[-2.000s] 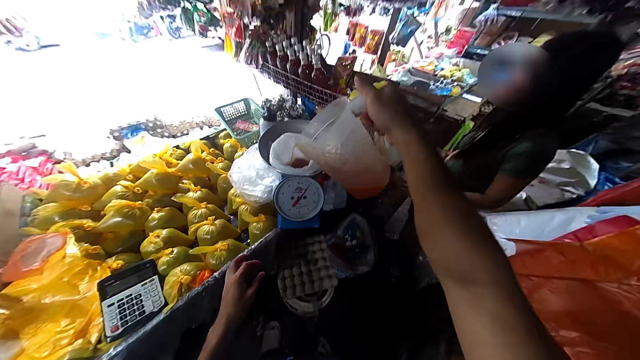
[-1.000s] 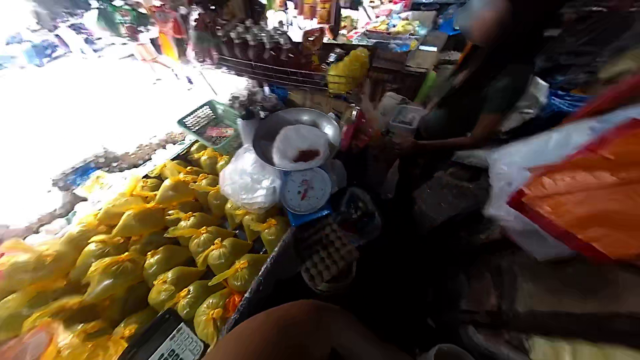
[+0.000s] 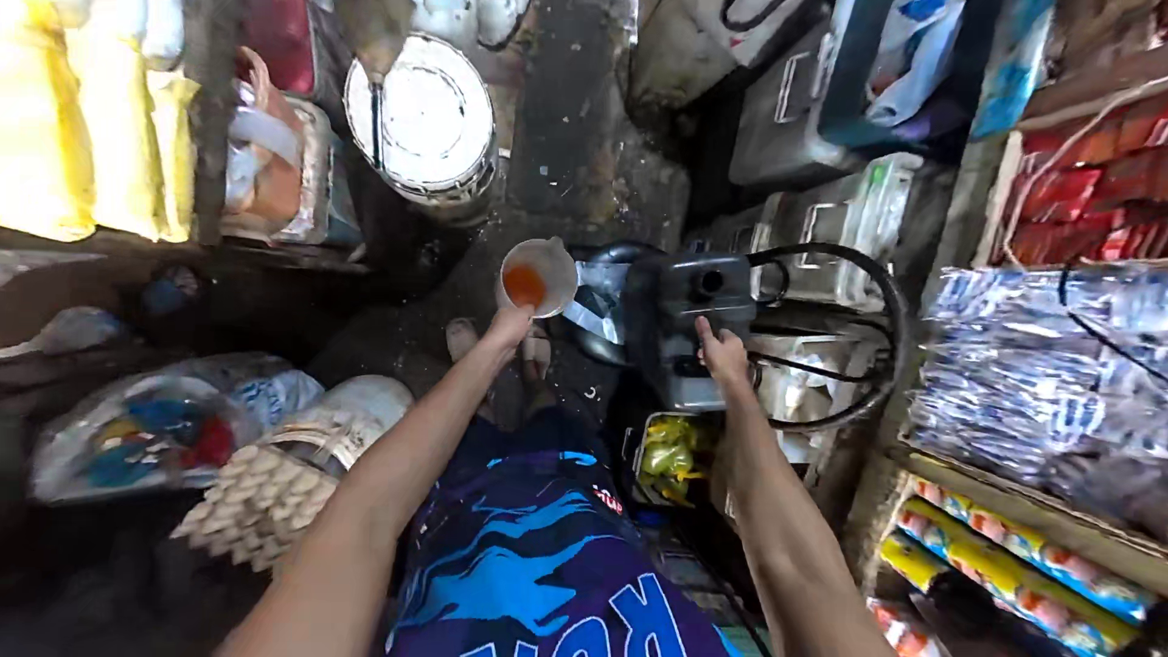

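A pale plastic pitcher (image 3: 554, 258) with orange-red liquid in the bottom is held at its near edge by my left hand (image 3: 513, 330), over the dark floor. To its right stands a grey and black machine with a black hose (image 3: 890, 319), perhaps a vacuum cleaner or a pump. My right hand (image 3: 723, 351) is at the near side of the machine's grey top (image 3: 707, 287), with thumb and fingers partly spread; whether it grips anything there is not clear. Below the machine, a container holds tied yellow bags (image 3: 671, 452).
A white-lidded bucket (image 3: 433, 114) stands ahead on the left. Stacked egg trays (image 3: 260, 502) and a bag of colourful items (image 3: 164, 433) lie lower left. Lidded plastic bins (image 3: 835, 237) line the right, beside racks of red packets (image 3: 1086, 182) and clear-wrapped packets (image 3: 1013, 383).
The view has swung from the stall with yellow bags and a scale down to the floor. The hand raised with a pitcher two seconds ago is no longer up there.
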